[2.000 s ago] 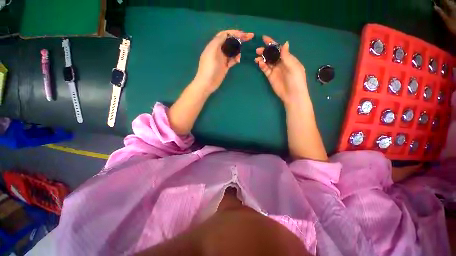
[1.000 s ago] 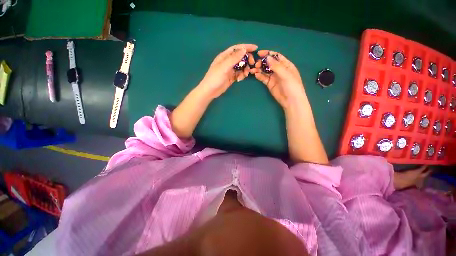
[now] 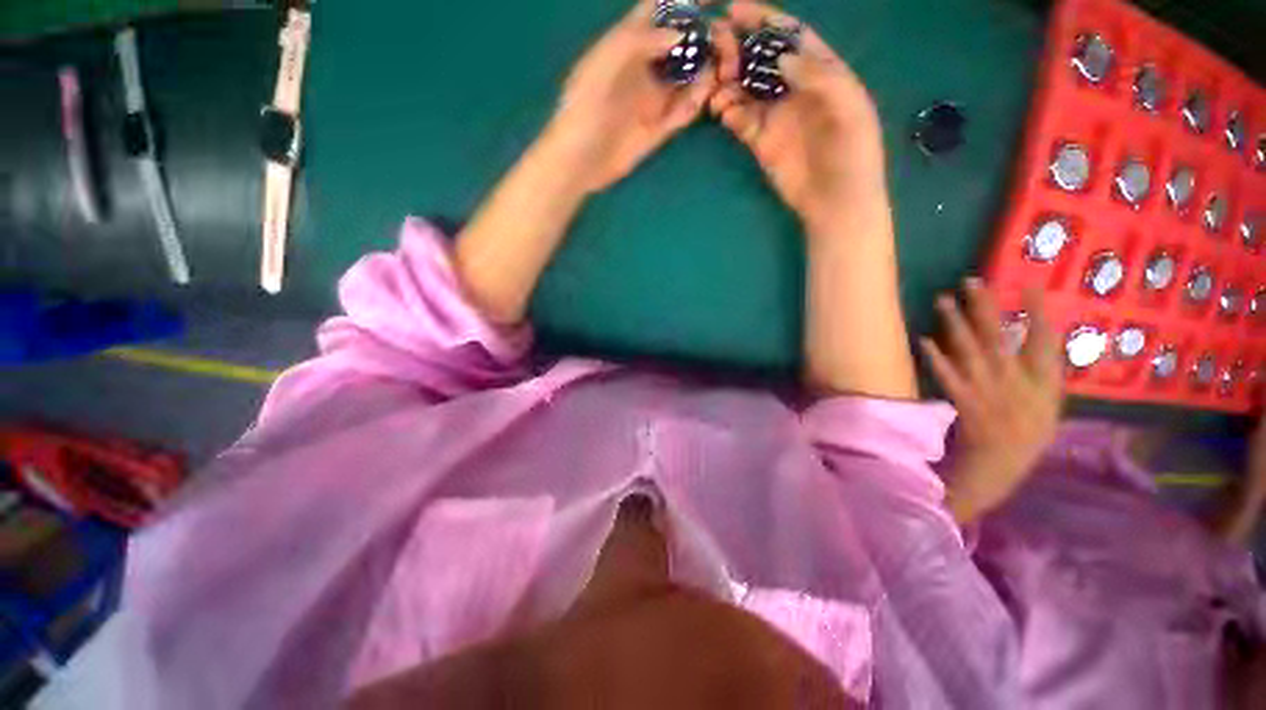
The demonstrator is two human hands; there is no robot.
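My left hand [image 3: 632, 104] holds a round watch head [image 3: 682, 45] near the top of the view. My right hand [image 3: 805, 118] holds another watch head [image 3: 766, 64] beside it. The fingertips of both hands are close together, and light glints on both dark faces. A third dark watch head [image 3: 940, 128] lies on the green mat [image 3: 667, 278] to the right of my right hand.
A red compartment tray [image 3: 1034, 208] of round watch heads is at right, with another person's hand [image 3: 1002, 395] at its near left corner. Two smartwatches, one white-strapped [image 3: 150, 187] and one cream-strapped [image 3: 275, 229], and a pink slim item [image 3: 81, 153] lie at left.
The whole view has shifted, so the bench sits higher in it. Both watch heads first went from apart to close together and tilted. Another person's hand has come to the tray.
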